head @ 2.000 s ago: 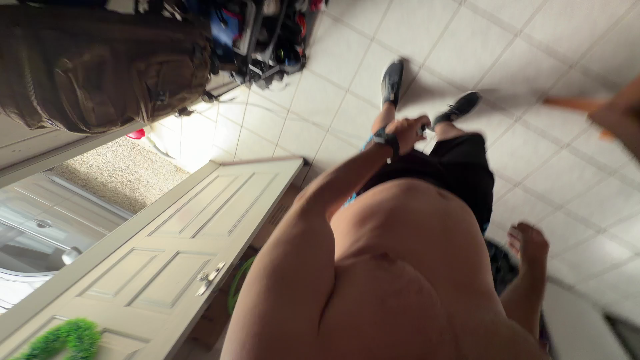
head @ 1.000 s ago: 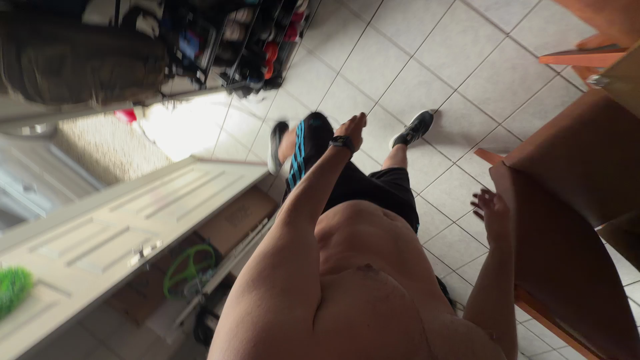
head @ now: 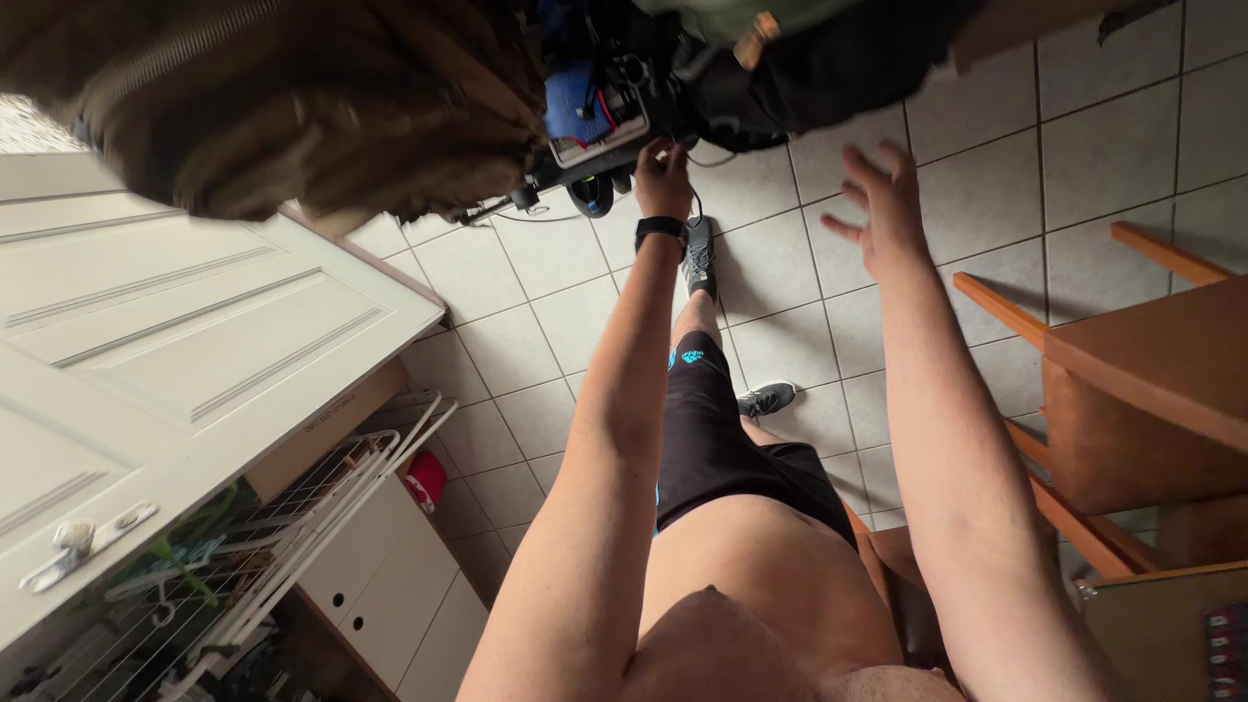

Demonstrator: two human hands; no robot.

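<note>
My left hand, with a black watch or band at the wrist, reaches to the edge of a rack hung and filled with gear. Its fingers are at a thin dark cord; whether they grip it I cannot tell. A blue item lies in a light-rimmed tray on the rack, just beyond the hand. My right hand is raised over the tiled floor with its fingers spread and holds nothing. Above it hang dark bags or clothes.
A large brown bag or jacket hangs at the upper left. Below it stands a white panelled door, with a folding drying rack, a cardboard box and a white cabinet behind. Brown wooden chairs are at the right.
Both hands have moved forward, the left now at the rack, where a second ago it was over the shorts. The view has turned and come closer to the rack.
</note>
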